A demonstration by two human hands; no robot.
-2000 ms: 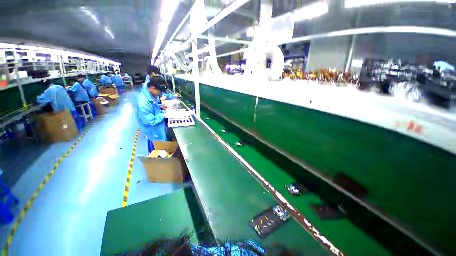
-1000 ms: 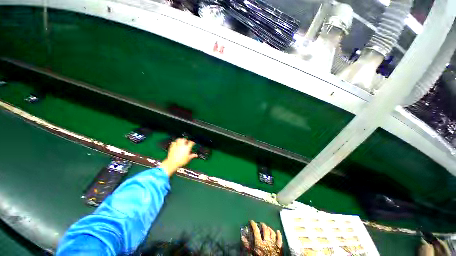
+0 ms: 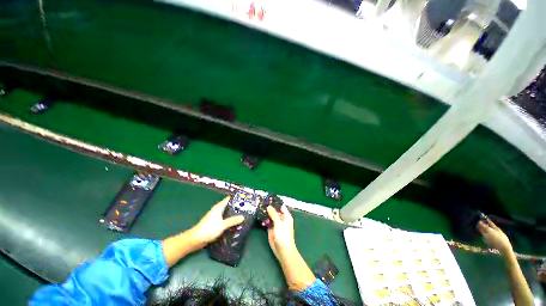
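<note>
A phone body [image 3: 230,244] lies tilted on the green bench in front of me, its shiny circuitry at the far end. My left hand [image 3: 212,226] grips its left side, thumb across its face. My right hand [image 3: 280,230] holds a small black cover [image 3: 267,209] in the fingertips, close beside the phone's upper right edge. The cover's exact shape is partly hidden by my fingers. A second phone body [image 3: 130,202] lies on the bench at left. A small black piece [image 3: 326,269] lies right of my right forearm.
A white parts tray [image 3: 398,263] with tan pockets lies at right. The worn edge rail [image 3: 185,176] borders the green belt, which carries spaced phones [image 3: 174,144]. A slanting white post [image 3: 413,161] stands by the tray. Another person's hand [image 3: 494,236] reaches over the belt at far right.
My left hand has come back from the belt and now grips a phone body over the bench. My right hand has moved up and left with a black cover. The other person's hand reaches farther over the belt.
</note>
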